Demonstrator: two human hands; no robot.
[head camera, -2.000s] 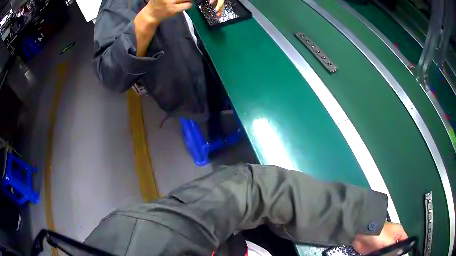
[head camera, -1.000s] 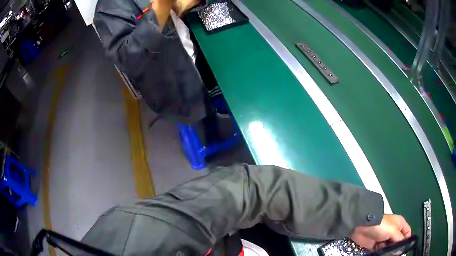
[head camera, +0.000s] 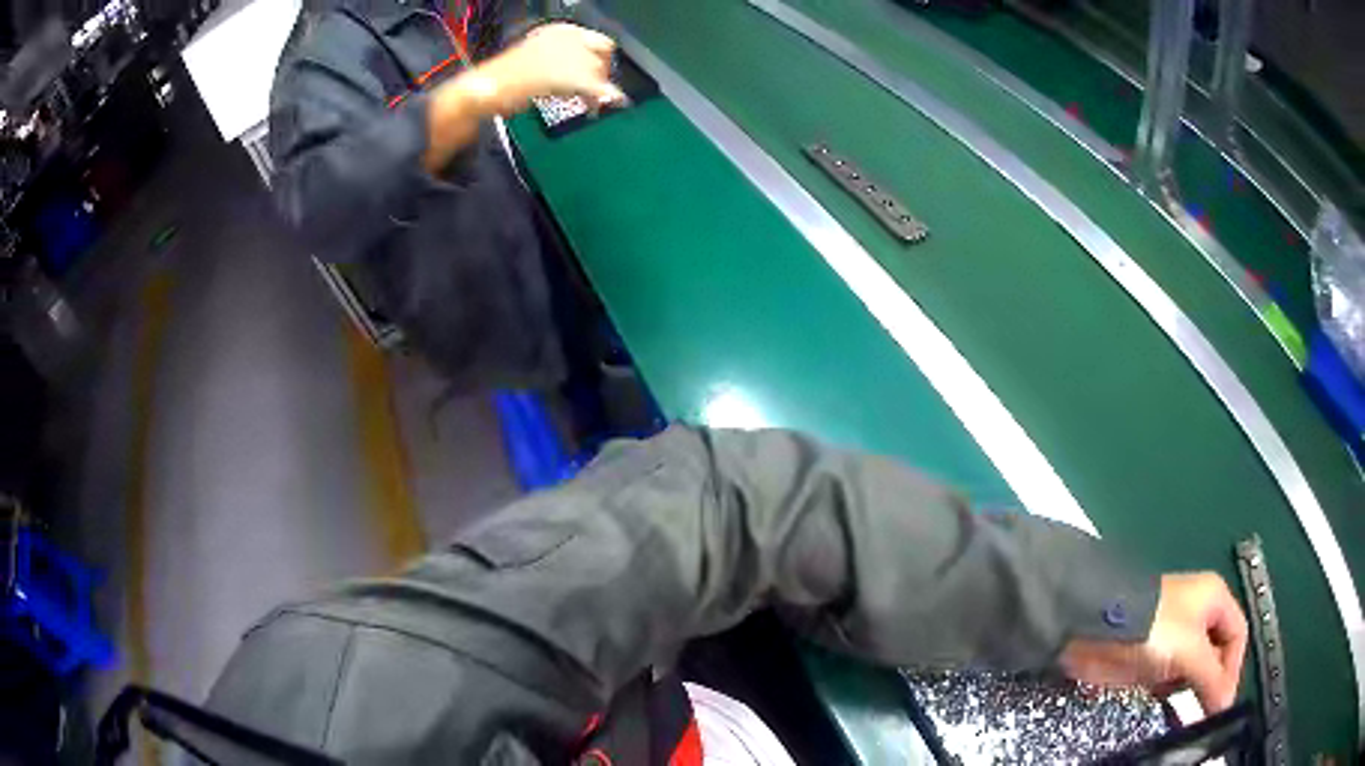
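Observation:
My left hand (head camera: 1190, 636) is at the lower right, fingers bent and close together, over the right edge of a black tray of small silvery parts (head camera: 1033, 724). A small white piece (head camera: 1187, 706) shows at my fingertips; whether I grip it I cannot tell, as a dark glasses frame partly covers them. A narrow grey strip with a row of dots (head camera: 1265, 636) lies on the green belt just right of my hand. My right hand is not in view.
A neighbouring worker's hand (head camera: 566, 68) is over another black tray (head camera: 636, 93) at the top. Another grey strip (head camera: 868, 192) lies on the belt (head camera: 1033, 299). A silvery rail (head camera: 898, 307) borders the green bench (head camera: 704, 285). Blue stools (head camera: 535, 442) stand on the floor.
The view has shifted, so more of my tray shows. My left hand has moved up from the tray's parts towards the strip. The neighbour's hand has come back over their tray.

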